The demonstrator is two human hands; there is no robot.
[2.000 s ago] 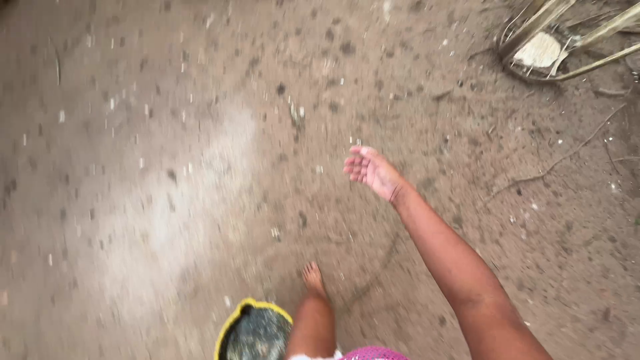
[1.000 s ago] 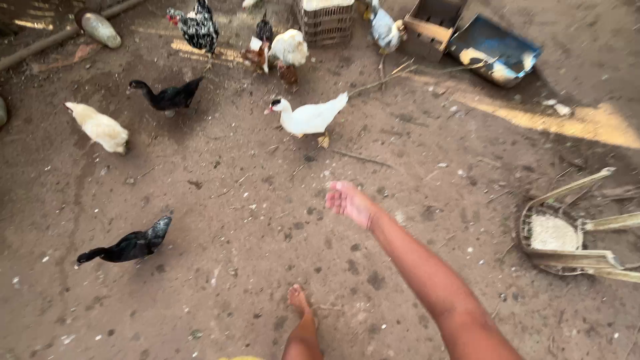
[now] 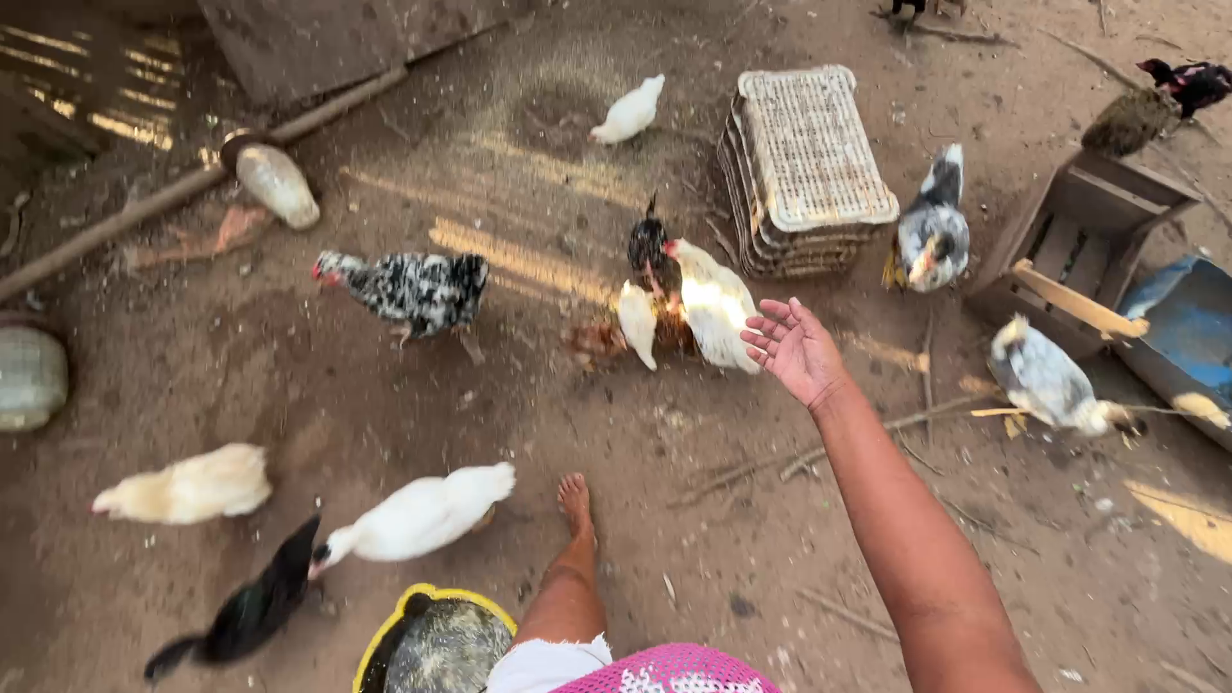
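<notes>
My right hand (image 3: 797, 354) reaches out with its fingers apart, palm showing and nothing in it. Just beyond its fingertips in the view is a white hen (image 3: 714, 306), with a small white chicken (image 3: 637, 324) and a dark chicken (image 3: 649, 245) beside it. My left hand is out of view. A yellow-rimmed container (image 3: 450, 640) with greyish contents is at the bottom, left of my bare leg; what supports it is hidden. A white duck (image 3: 423, 514) and a black duck (image 3: 252, 606) are near it. A speckled black-and-white hen (image 3: 409, 292) stands farther up.
An upturned plastic crate (image 3: 808, 144) stands beyond my hand. At right are a wooden box (image 3: 1088, 231), a blue container (image 3: 1189, 322) and grey-white ducks (image 3: 1044, 375). Sticks (image 3: 837, 445) lie on the dirt. A long pole (image 3: 144, 212) and a pale jug-like vessel (image 3: 277, 183) lie at left.
The view has swung toward the birds and crate. The white duck, seen farther up a second ago, is now near the yellow-rimmed container. My right hand stays outstretched and empty.
</notes>
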